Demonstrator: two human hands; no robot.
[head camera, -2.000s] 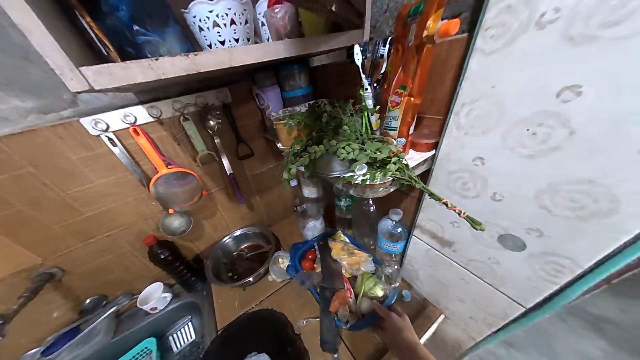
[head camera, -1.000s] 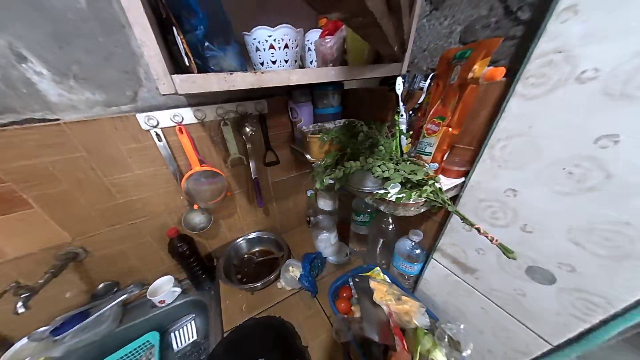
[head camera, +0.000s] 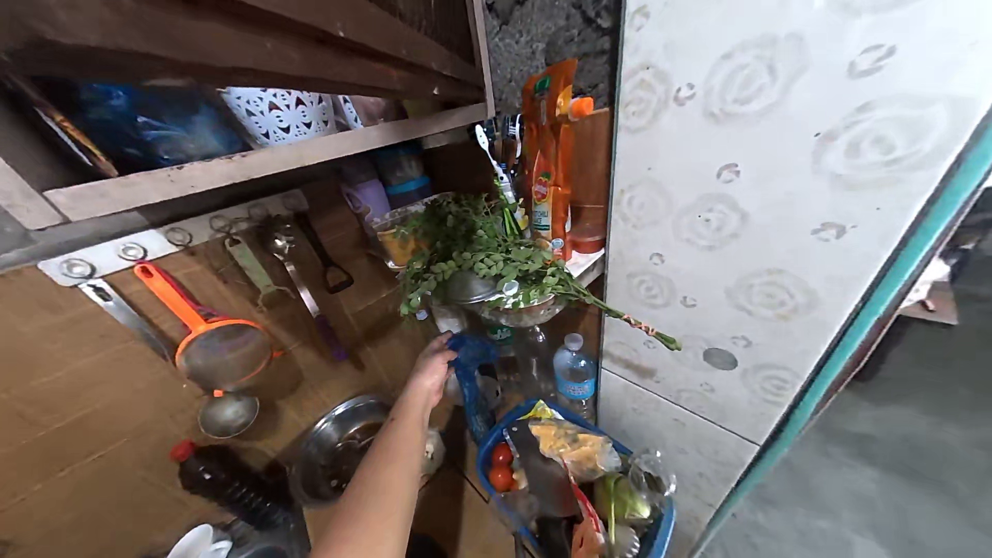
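Note:
My left hand (head camera: 432, 370) reaches up from the bottom of the view and grips the top of a crumpled blue plastic bag (head camera: 471, 387), which hangs down beside the plastic bottles. Right of the bag's lower end sits a blue plastic basket (head camera: 490, 434) with tomatoes (head camera: 501, 467), a bag of yellow food (head camera: 577, 446), a green vegetable (head camera: 622, 498) and a dark flat object. A steel bowl (head camera: 310, 457) holding dark liquid stands left of my forearm. Above the hand, a bundle of leafy green stems (head camera: 496, 260) lies over metal dishes. My right hand is out of view.
A cabinet shelf (head camera: 271, 163) overhangs the counter. An orange-framed strainer (head camera: 225, 353) and other utensils hang on the left wall. A dark bottle with a red cap (head camera: 232, 484) stands lower left; a water bottle (head camera: 574, 372) stands behind the basket. A tiled wall (head camera: 697, 232) borders the right.
The blue bag, earlier lying between the steel bowl and the basket, is now lifted in my left hand. My right hand, at the basket two seconds ago, has left the view.

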